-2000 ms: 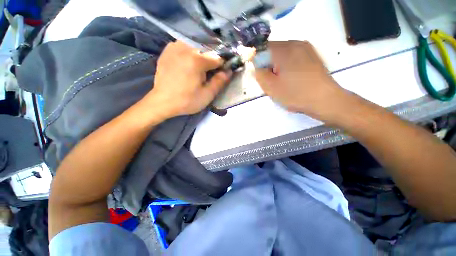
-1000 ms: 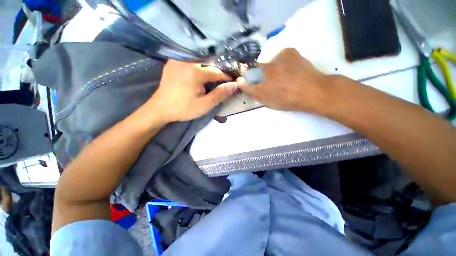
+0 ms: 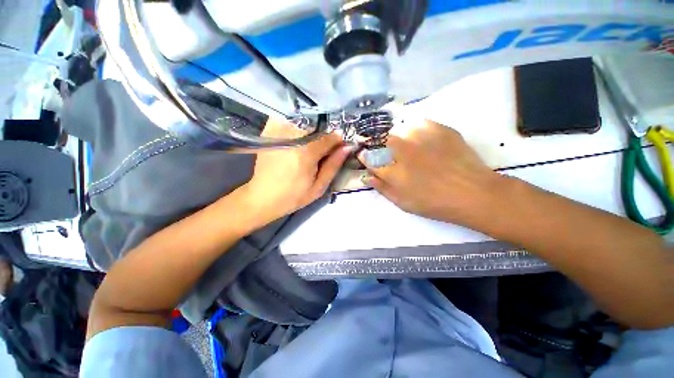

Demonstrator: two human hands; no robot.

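Note:
The dark grey garment [image 3: 166, 173] lies bunched on the left of the white machine bed and hangs over its front edge. A pale double seam runs along it. My left hand [image 3: 292, 173] rests on the garment's right end with thumb and finger pinched close to the presser foot area [image 3: 362, 129]. My right hand [image 3: 429, 173] is just right of the needle area, fingertips together close to my left fingertips. The bit of cloth between the fingertips is mostly hidden by my fingers and the machine parts. A pale grey band is around a right finger.
The white machine head with blue stripe and lettering [image 3: 554, 37] spans the top. A black smartphone [image 3: 556, 96] and green-and-yellow scissors [image 3: 641, 173] lie at right. A tape rule [image 3: 414, 263] lines the front edge. A second machine's grey motor cover [image 3: 37, 184] is at left. Dark cloth heaps [image 3: 48, 321] lie below.
The view has tilted up, so more of the machine head and its lettering shows. Both hands stay near the needle; the right hand has come closer to the left since the earliest frame.

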